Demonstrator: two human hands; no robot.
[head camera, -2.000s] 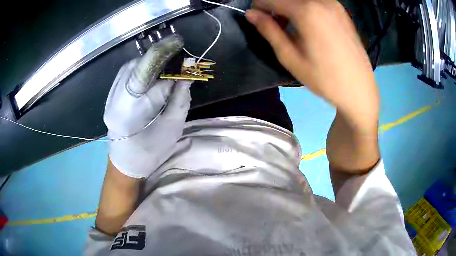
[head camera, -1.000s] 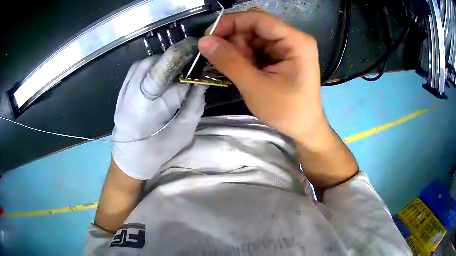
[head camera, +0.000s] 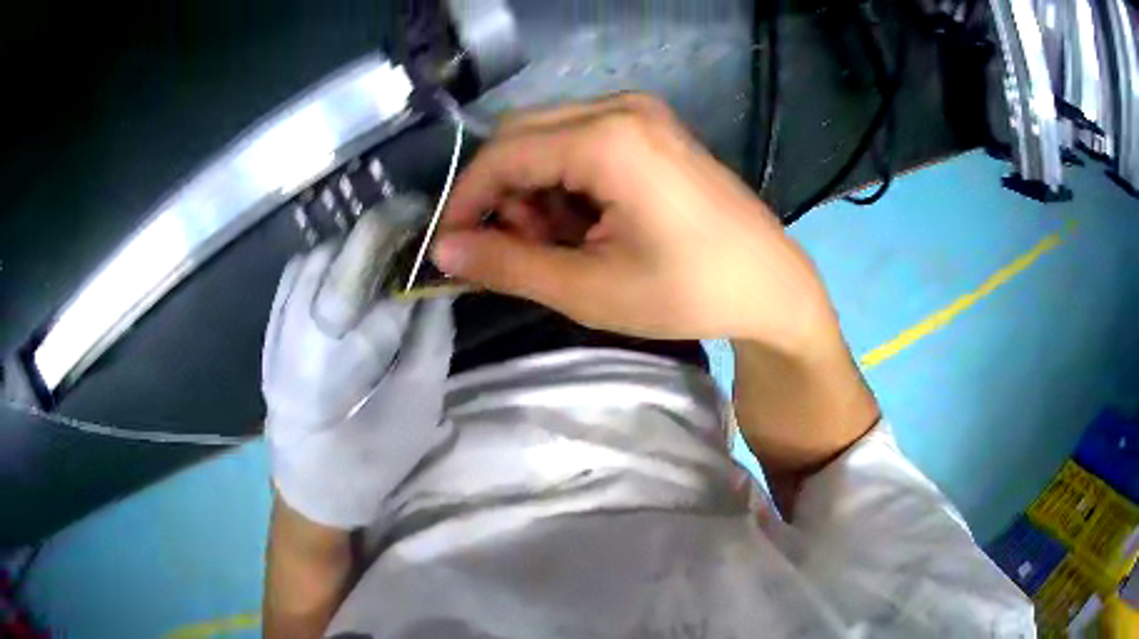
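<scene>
My left hand (head camera: 356, 387), in a white glove with grey-stained fingertips, holds a small yellowish circuit board (head camera: 431, 292), mostly hidden by my fingers. My bare right hand (head camera: 600, 231) is at the board, with thumb and forefinger closed on a white lead wire (head camera: 452, 175) that runs down from the end of the bar unit to the board. The silver bar unit (head camera: 225, 219) lies on the mat behind my hands, with a row of terminal pins (head camera: 344, 200) beside it. A thin solder strand (head camera: 150, 434) runs across to my gloved hand. The picture is slightly blurred.
More silver bar units (head camera: 1030, 100) stick out past the bench edge at the upper right. Black cords (head camera: 874, 150) lie on the dark mat. Yellow and blue crates (head camera: 1077, 512) stand on the blue floor at the lower right.
My right hand came in from the upper right to the board, gripping the white wire. Since one second ago, both hands, the board and the bar unit appear lower in view.
</scene>
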